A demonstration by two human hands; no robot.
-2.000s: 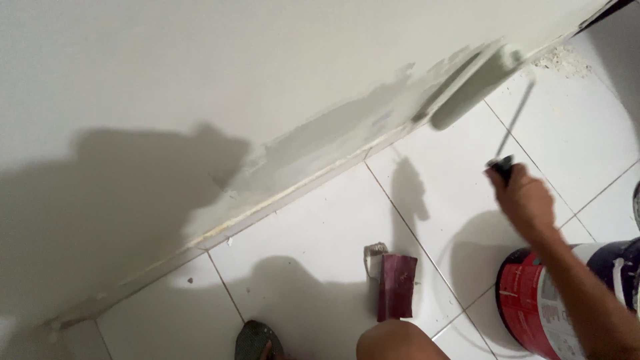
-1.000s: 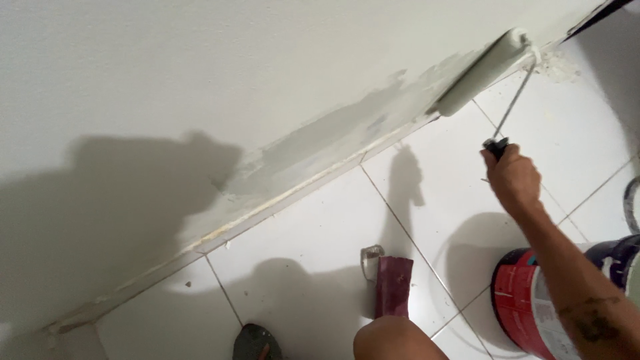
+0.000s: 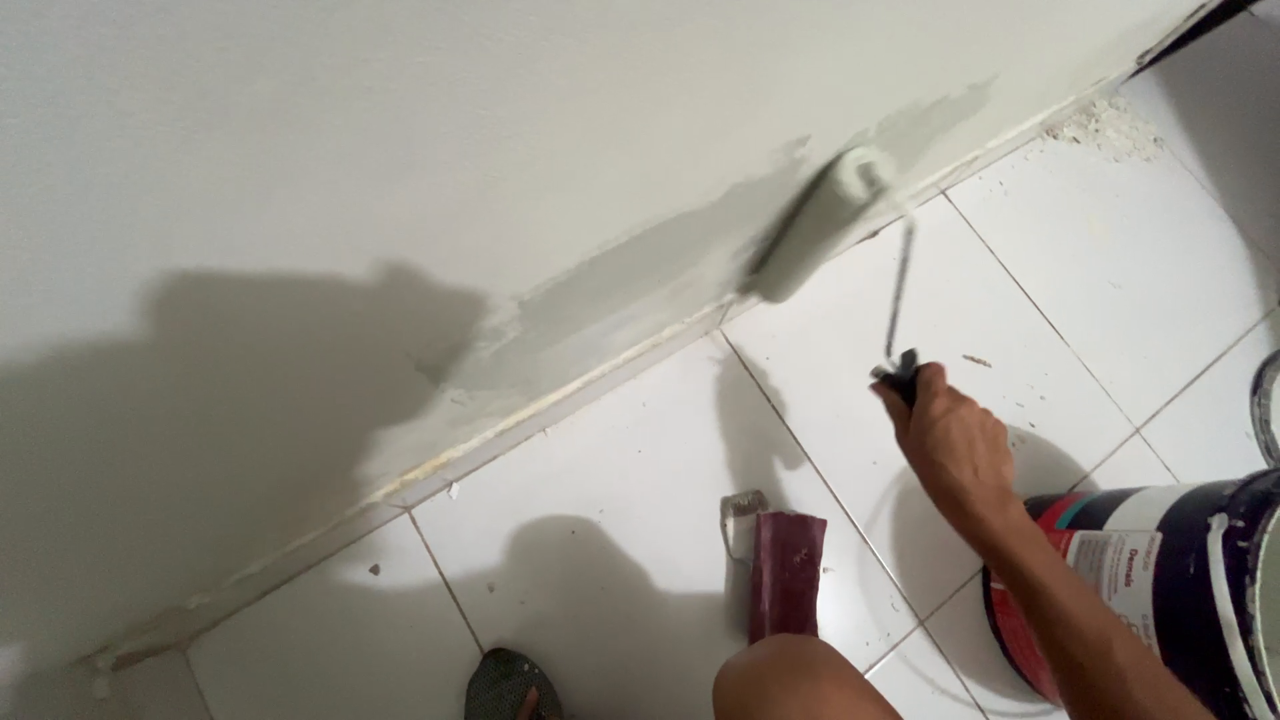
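Note:
My right hand (image 3: 945, 430) grips the black handle of a paint roller (image 3: 820, 225). The roller's pale sleeve lies slantwise against the low part of the white wall (image 3: 600, 120), just above the floor edge, and is slightly blurred. A grey-green damp-looking or patched strip (image 3: 620, 280) runs along the wall to the left of the sleeve, and a shorter one lies to its upper right. My left hand is out of view.
A large paint bucket (image 3: 1180, 570) stands at the lower right, beside my forearm. A folded maroon sheet (image 3: 788, 575) and a small metal-looking piece (image 3: 742, 525) lie on the tiles. Crumbled debris (image 3: 1110, 130) lies by the wall. My knee (image 3: 800, 685) and sandalled foot (image 3: 512, 685) show below.
My right hand has moved the roller left and down along the wall from its place near the debris. The grey-green strip at the upper right, behind the roller before, now shows.

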